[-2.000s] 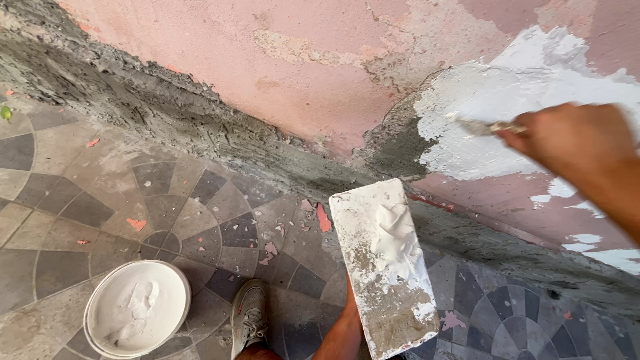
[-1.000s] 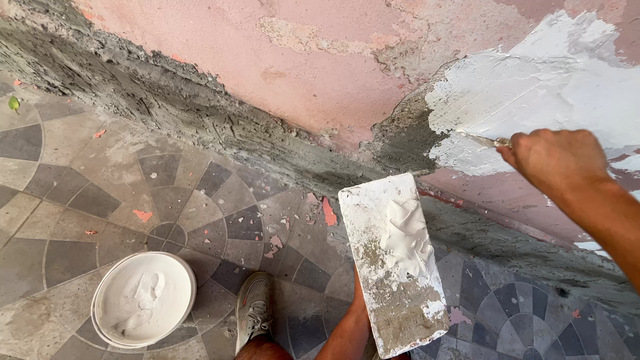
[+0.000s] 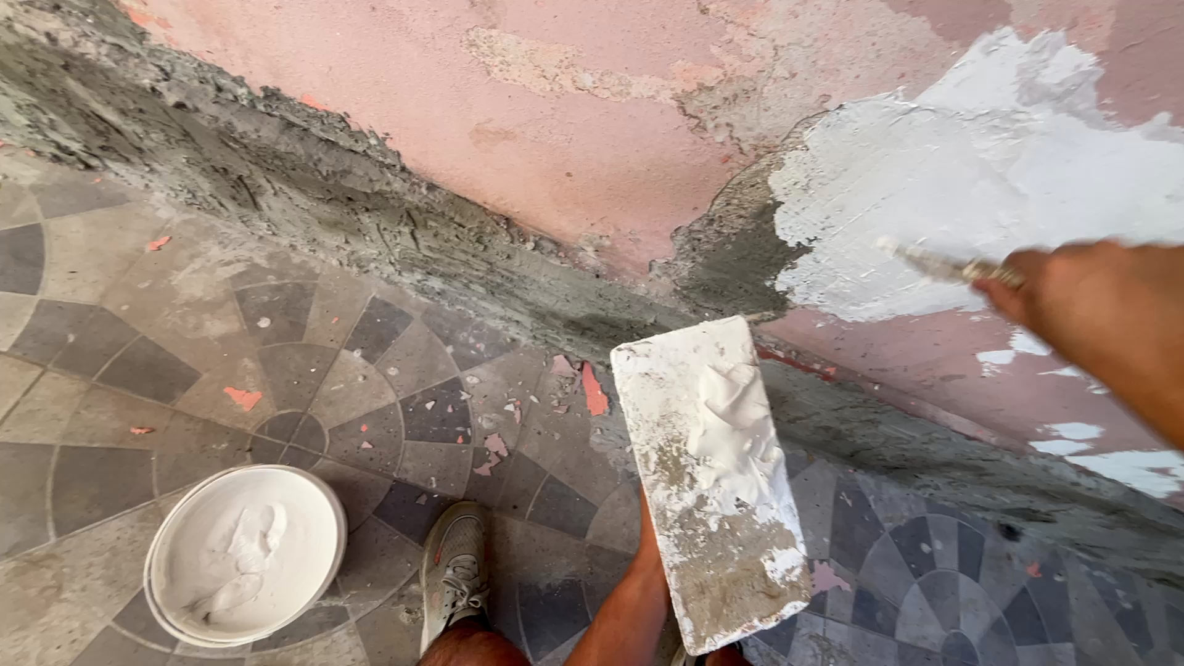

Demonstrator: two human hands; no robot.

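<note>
My right hand (image 3: 1064,287) grips the handle of a trowel or putty knife (image 3: 934,262), its blade against the wet white plaster (image 3: 980,185) on the pink wall (image 3: 573,139). The tool is blurred. My left hand is hidden beneath a rectangular plasterer's hawk (image 3: 712,555); only the forearm (image 3: 634,592) and wrist show, so its grip cannot be seen. A mound of white plaster (image 3: 735,425) lies on the hawk's upper half. Bare grey cement (image 3: 740,264) borders the plaster patch on its left.
A round white bucket (image 3: 157,564) with white plaster inside stands on the patterned tile floor at lower left, near my shoe (image 3: 455,564). Rough grey cement (image 3: 398,222) runs along the wall's foot. Paint flakes (image 3: 594,388) lie scattered on the tiles.
My right hand and the tool have stayed at the white patch, with the blade shifting over it. The hawk still carries its mound of plaster.
</note>
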